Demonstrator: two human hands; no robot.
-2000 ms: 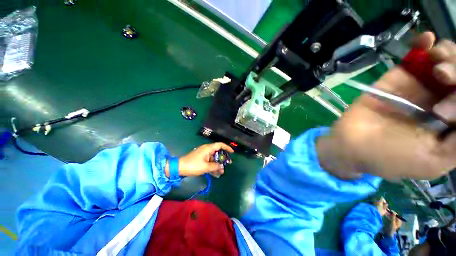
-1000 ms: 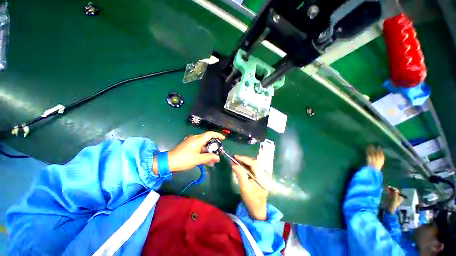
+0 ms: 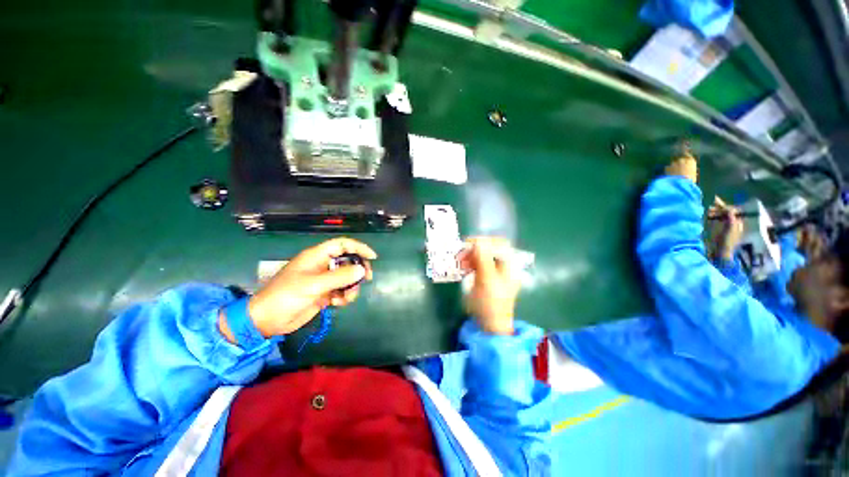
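My left hand [image 3: 312, 284] holds a small dark round module [image 3: 348, 262] in its fingertips, in front of the fixture base. My right hand [image 3: 493, 279] is at the right edge of a narrow white strip with marks [image 3: 441, 238]. Its fingers are blurred, and whether they grip the strip or a tool cannot be told. The black fixture base [image 3: 316, 200] with a small red display stands behind my left hand. The pale green press head with a clear block [image 3: 333, 140] is above it. A blue band is on my left wrist.
Another round module [image 3: 208, 194] lies left of the base, and two more lie at the right rear. A wider white sheet [image 3: 437, 159] lies beside the base. A black cable [image 3: 93, 205] runs left. A metal rail crosses behind. Another person's blue sleeve [image 3: 675, 242] and hands are at the right.
The view has turned to the right. My right hand has left the press handle, met the module in my left hand with tweezers, then moved right to the white strip.
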